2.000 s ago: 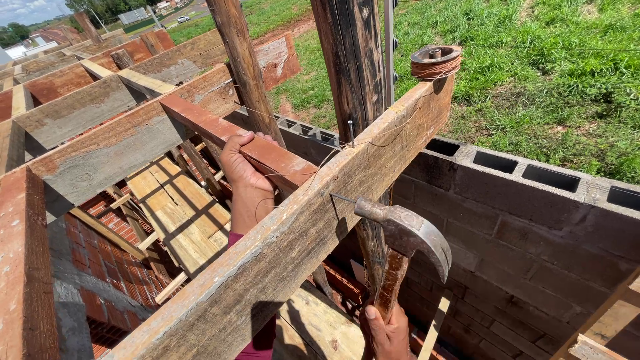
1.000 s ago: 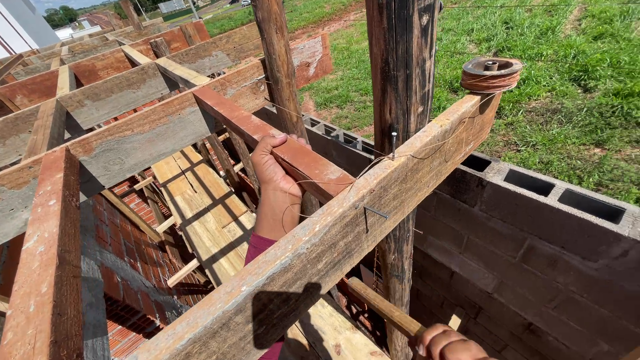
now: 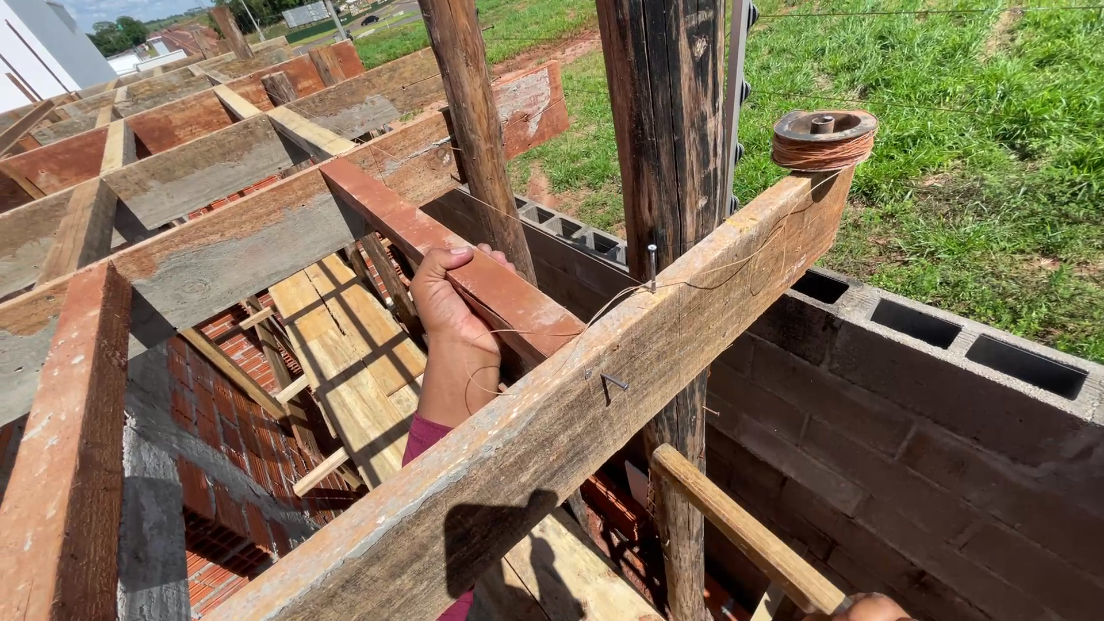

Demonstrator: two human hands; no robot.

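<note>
My left hand (image 3: 457, 302) grips a reddish wooden crosspiece (image 3: 496, 289), whose near end meets the inner face of a long weathered beam (image 3: 552, 423). At the lower right edge my right hand (image 3: 867, 608), mostly cut off, holds a wooden hammer handle (image 3: 750, 526); the hammer's head is out of view. From the beam's outer face sticks a nail (image 3: 614, 381), roughly level with the crosspiece's end. Another nail (image 3: 653, 266) stands upright at the top edge. A thin line runs past it to a wound spool (image 3: 824, 142) on the beam's far end.
Behind the beam rise a dark wooden post (image 3: 664, 129) and a thinner post (image 3: 474, 129). A hollow block wall (image 3: 862, 405) runs along the right, with grass beyond. Other roof timbers (image 3: 233, 233) extend left. Planks (image 3: 345, 345) and brickwork (image 3: 233, 431) lie below.
Two seconds ago the hammer's head was beside the nail in the beam's face; my right hand has moved down and right, and the head has left view. My left hand keeps its grip.
</note>
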